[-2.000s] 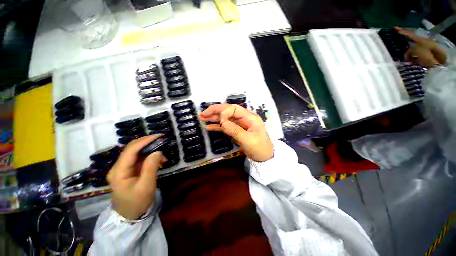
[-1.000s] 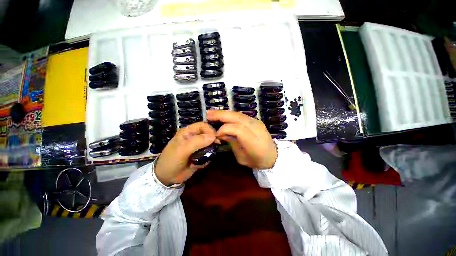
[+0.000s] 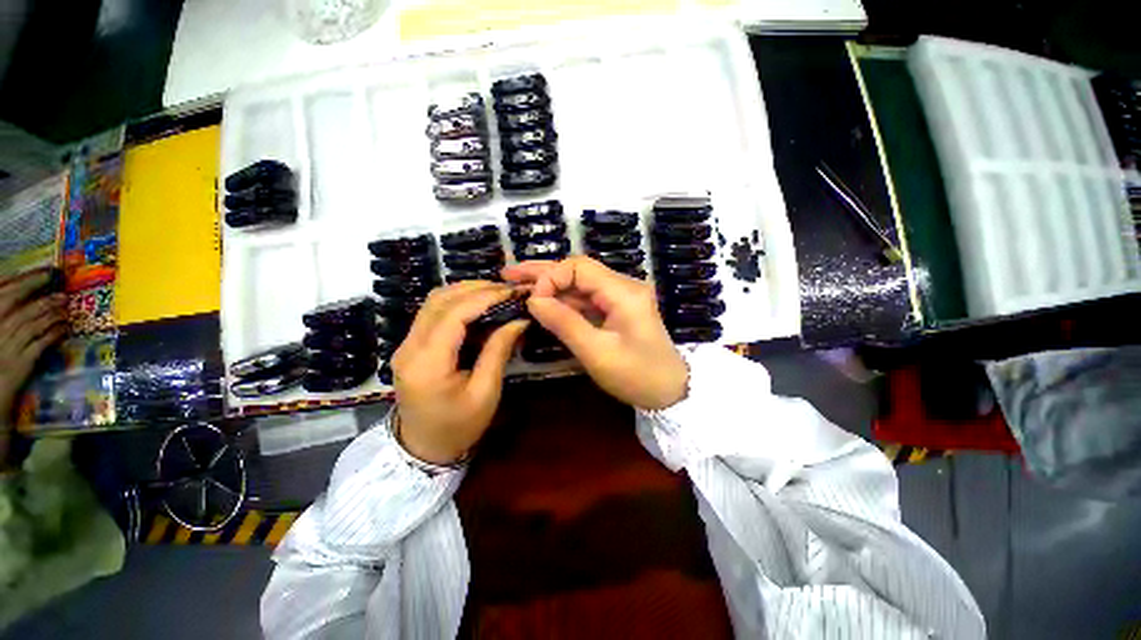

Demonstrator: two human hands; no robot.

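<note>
My left hand (image 3: 453, 363) holds a glossy black oval housing (image 3: 498, 313) between thumb and fingers, above the front edge of the white tray (image 3: 375, 113). My right hand (image 3: 613, 328) meets it at the housing's right end, thumb and index fingertips pinched close together; whether a tiny part is between them cannot be seen. Columns of black housings (image 3: 683, 269) stand in the tray behind and beside my hands. A column with silver faces (image 3: 461, 153) stands farther back. Tiny black parts (image 3: 745, 258) lie loose at the tray's right end.
A yellow sheet (image 3: 172, 225) and a colourful printed sheet (image 3: 90, 281) lie left, with another person's hand (image 3: 28, 331) over it. A thin metallic tool (image 3: 856, 210) lies right of the tray. A second white tray (image 3: 1032, 188) is farther right. A clear container (image 3: 335, 15) stands behind.
The housing and my left hand have risen slightly and the housing's tilt has changed. My right fingertips stay beside it. Another person's hand has appeared at the left edge.
</note>
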